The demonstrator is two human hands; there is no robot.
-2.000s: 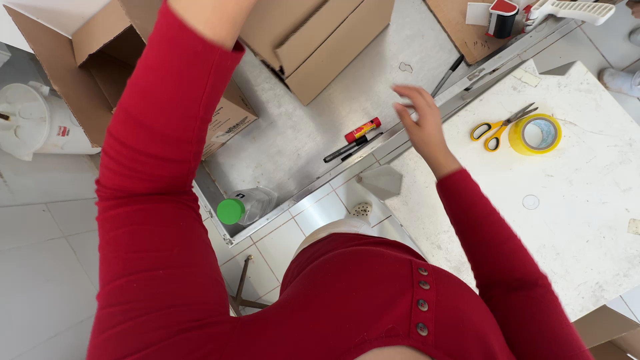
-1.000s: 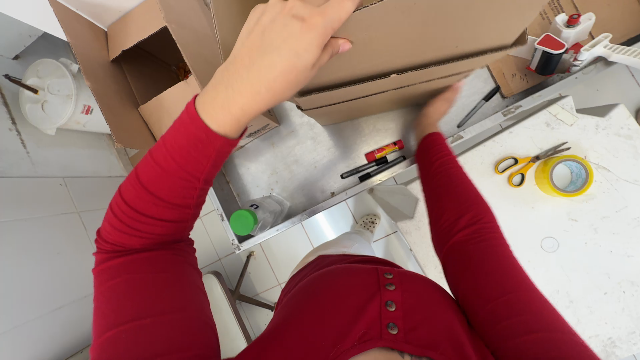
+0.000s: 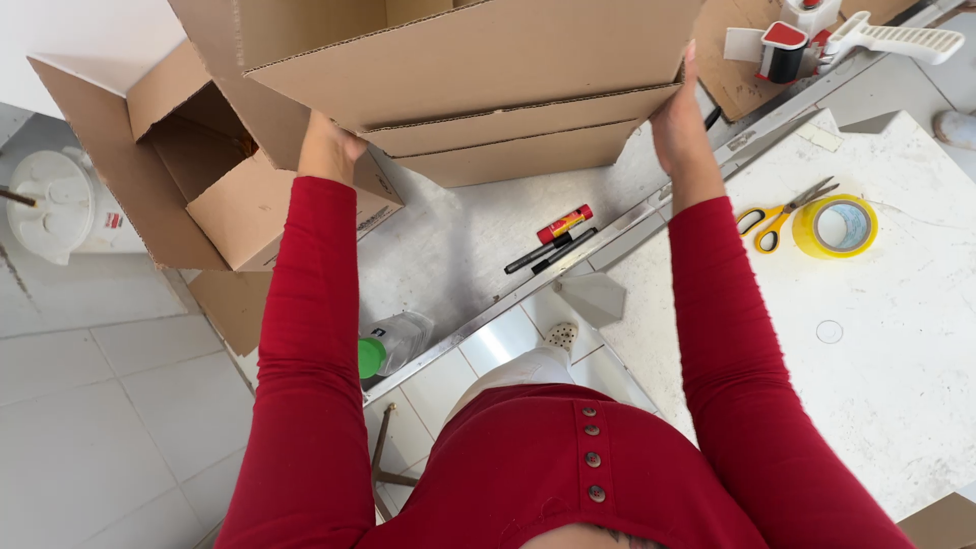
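A large cardboard box [image 3: 488,84] with raised flaps is held between my hands over a metal table [image 3: 435,236]. My left hand [image 3: 329,149] grips its left side from below, the fingers partly hidden by a flap. Against the box's right edge is my right hand [image 3: 681,126], with some fingers out of sight behind the cardboard. Below the box lie a red and yellow glue stick [image 3: 565,223] and two black markers [image 3: 538,253]. A clear plastic bottle with a green cap [image 3: 404,339] lies near the table's front edge.
A second open cardboard box [image 3: 244,206] stands at the left, near a white bucket [image 3: 53,202]. On the white table [image 3: 839,335] at the right are yellow-handled scissors [image 3: 774,225] and a yellow tape roll [image 3: 803,229]. A tape dispenser [image 3: 808,49] lies at the top right.
My left hand has moved from the top of the large box down to its left side. The right hand, near the box's lower right a second ago, is now against its right edge.
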